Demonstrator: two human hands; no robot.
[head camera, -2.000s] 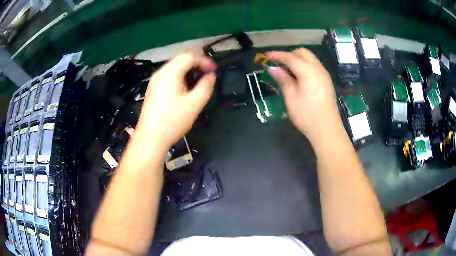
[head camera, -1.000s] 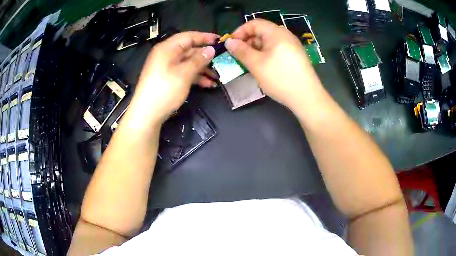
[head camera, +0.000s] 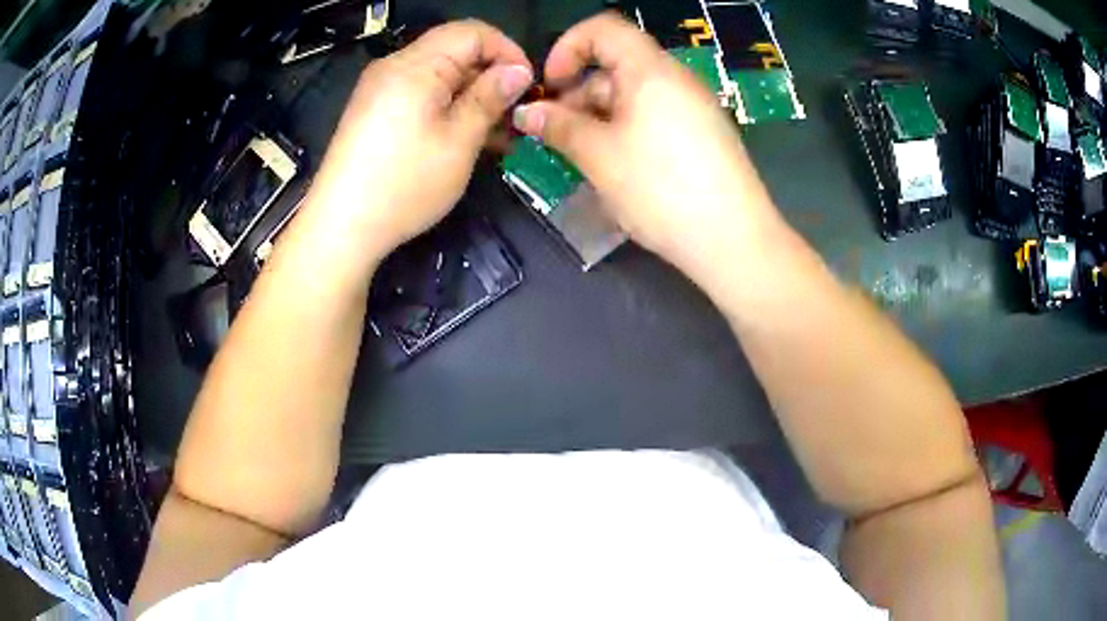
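A display module (head camera: 580, 222) with a green board end and a silver-grey face is between my hands, tilted. My left hand (head camera: 425, 134) pinches at its upper end with thumb and forefinger. My right hand (head camera: 631, 134) pinches at the same end, its thumb close to my left fingertips. A small orange bit shows between the fingertips; the fingers hide most of it. Loose display modules (head camera: 762, 100) with green ends and orange flex cables (head camera: 767, 55) lie beyond my right hand.
Black frames (head camera: 449, 285) lie near my left forearm, with a light-trimmed frame (head camera: 247, 198) beside them. Stacked trays (head camera: 37, 315) stand at far left. Fitted units (head camera: 917, 170) stand in stacks at right, one with an orange part (head camera: 1054, 273). A red stool (head camera: 1017, 455) is below the bench edge.
Since the earliest frame, both hands have come together at the display module, now held between them. In the last second the fingertips have shifted slightly at its upper end. The view has also shifted.
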